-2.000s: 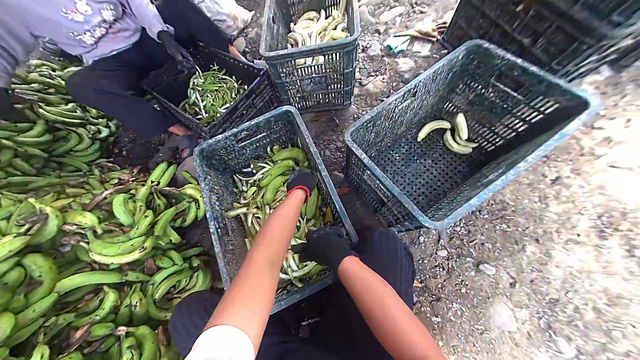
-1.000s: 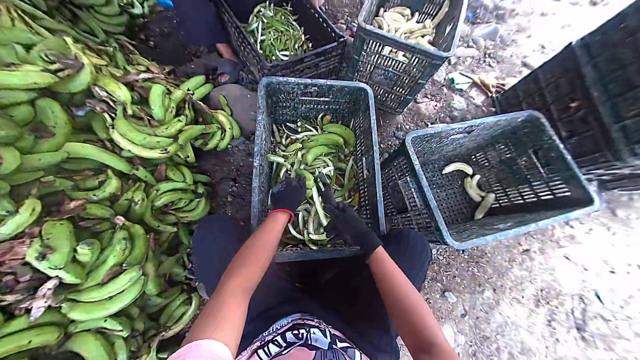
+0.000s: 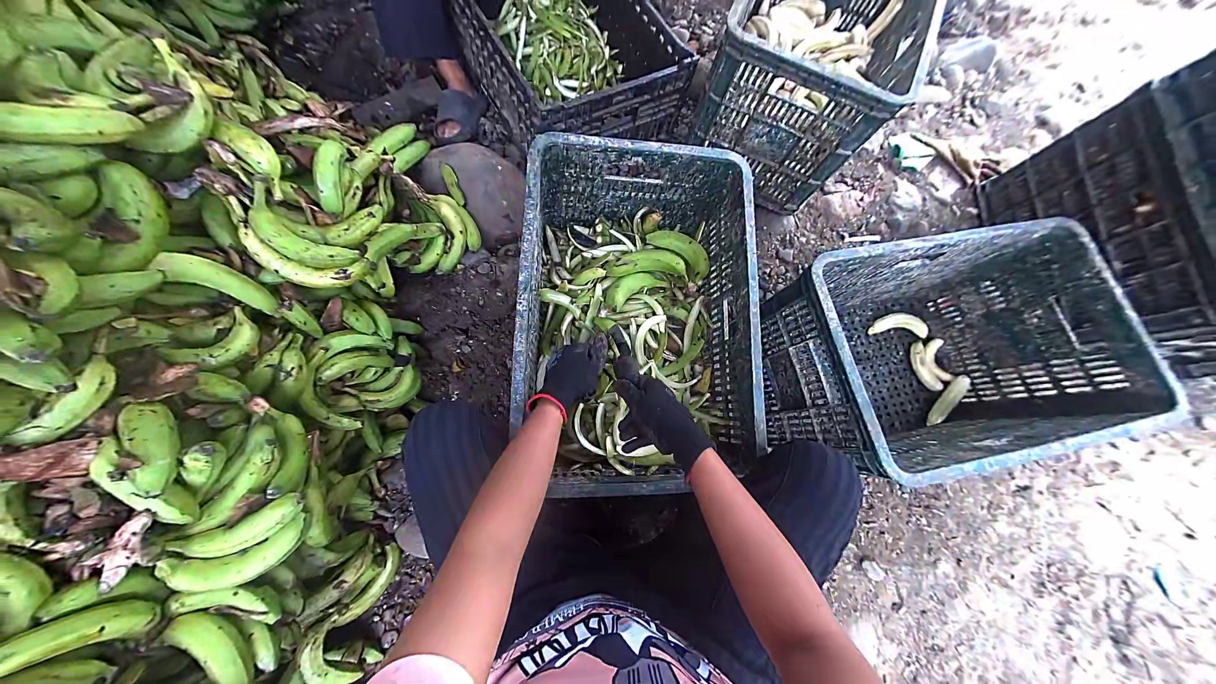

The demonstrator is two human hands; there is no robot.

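My left hand [image 3: 575, 369], in a dark glove with a red band at the wrist, reaches into the middle crate. My right hand [image 3: 660, 408], also gloved, is just beside it, with the fingertips of both close together over green peel strips [image 3: 608, 423]. Whether either holds something is hidden by the gloves and peels. Beyond the hands, several unpeeled green plantains [image 3: 655, 266] lie on the peels. The plastic crate [image 3: 755, 313] stands between my knees. Several peeled plantains [image 3: 898, 325] rest on the floor of the tilted-looking crate [image 3: 997, 465] to the right.
A large heap of green plantains [image 3: 237, 551] covers the ground at left. Behind the middle crate are a crate of peels [image 3: 617, 95] and one of peeled plantains [image 3: 807, 104]. Dark crates [image 3: 1102, 190] stand at far right. Another person's foot [image 3: 458, 116] is near a stone [image 3: 480, 190].
Both hands are nearer each other than two seconds ago, when the left reached farther into the crate. The view has shifted, leaving only the other person's lower leg and foot visible.
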